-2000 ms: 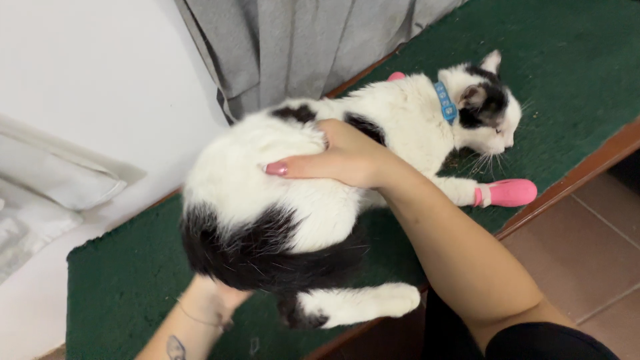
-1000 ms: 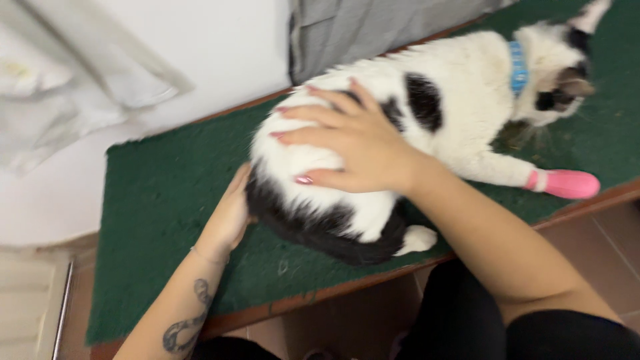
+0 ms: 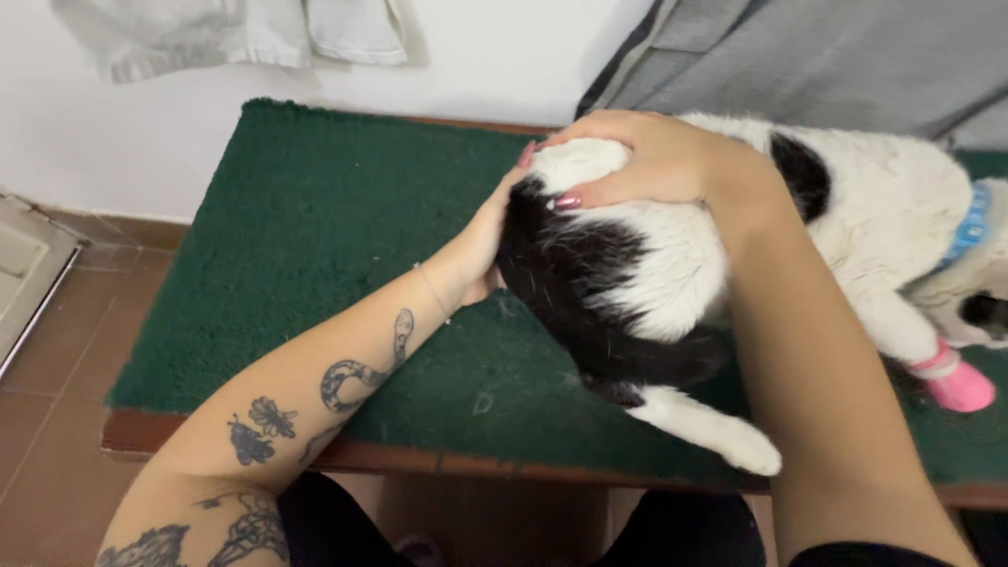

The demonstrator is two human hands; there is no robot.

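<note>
A black-and-white cat [image 3: 882, 205] lies along a green carpet-like mat [image 3: 315, 236], its head cut off by the right edge of the view. Around its neck is a light blue collar [image 3: 970, 224], and a pink bootie [image 3: 962, 386] covers one front paw. My right hand [image 3: 642, 157] rests over the cat's rump, fingers spread around the white fur. Against the cat's rear, beside the black tail [image 3: 583, 331], is my left hand [image 3: 487, 236]; its fingers are largely hidden behind the fur. A bare white hind leg [image 3: 709, 429] stretches toward the mat's front edge.
The mat covers a wooden bench [image 3: 142, 433] with a reddish-brown edge. Behind it hang grey fabric [image 3: 827, 71] at the right and pale cloth [image 3: 228, 39] at the upper left, against a white wall [image 3: 488, 63]. Brown floor tiles [image 3: 55, 441] and a pale door [image 3: 24, 268] are at the left.
My right hand has moved from the cat's flank toward its rump, close to my left hand. The view has shifted left, so the cat's head is now partly out of frame.
</note>
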